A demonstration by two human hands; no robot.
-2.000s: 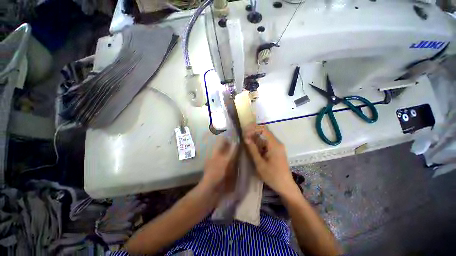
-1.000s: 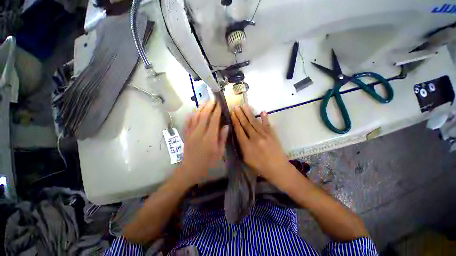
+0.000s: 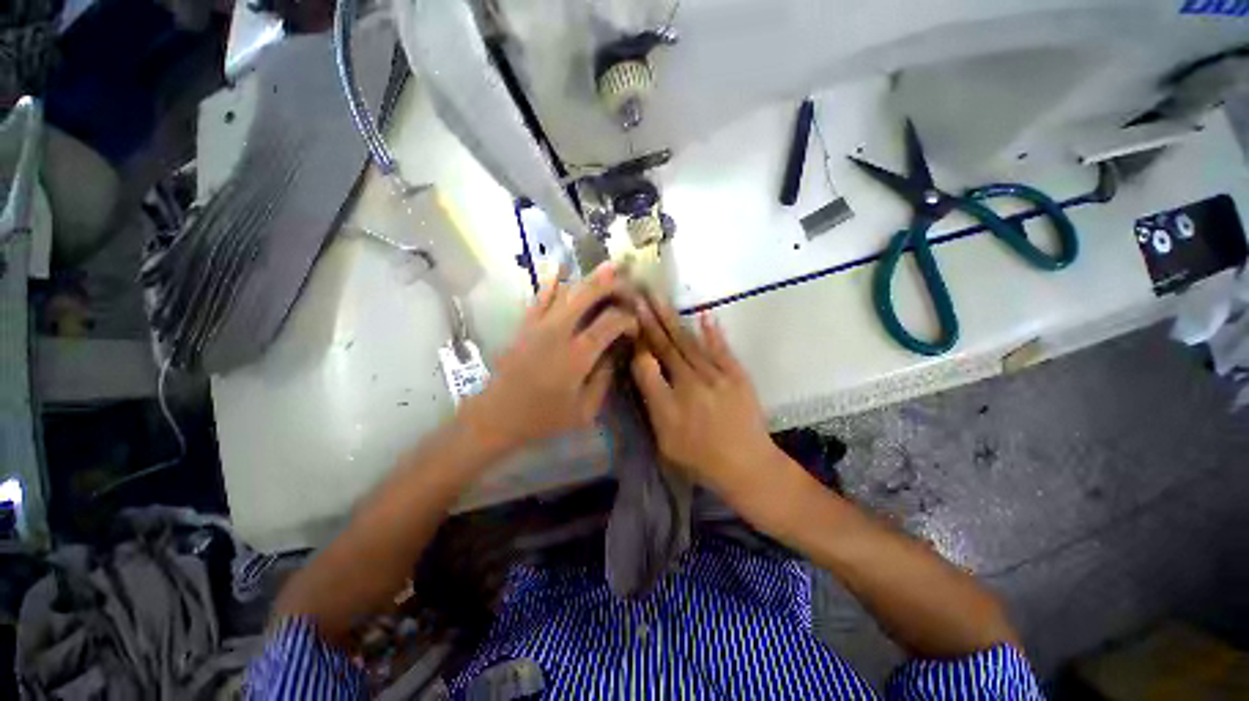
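Observation:
A grey-brown fabric strip runs from under the sewing machine's presser foot down over the table edge toward the lap. My left hand lies on the strip's left side, fingertips close below the foot. My right hand presses on its right side, fingers pointing up to the foot. The fingers hide much of the strip and the needle area. A small yellowish block sits beside the foot, just above the right fingertips.
Fanned grey panels lie at the table's left. A white tag hangs by my left hand. Dark green-handled shears, a black stick and a metal plate lie right. A black panel is at the right edge; fabric is heaped lower left.
The strip has been drawn further up toward the foot since the first frame. My left hand has shifted slightly upward over the strip; my right hand has moved little in the last second.

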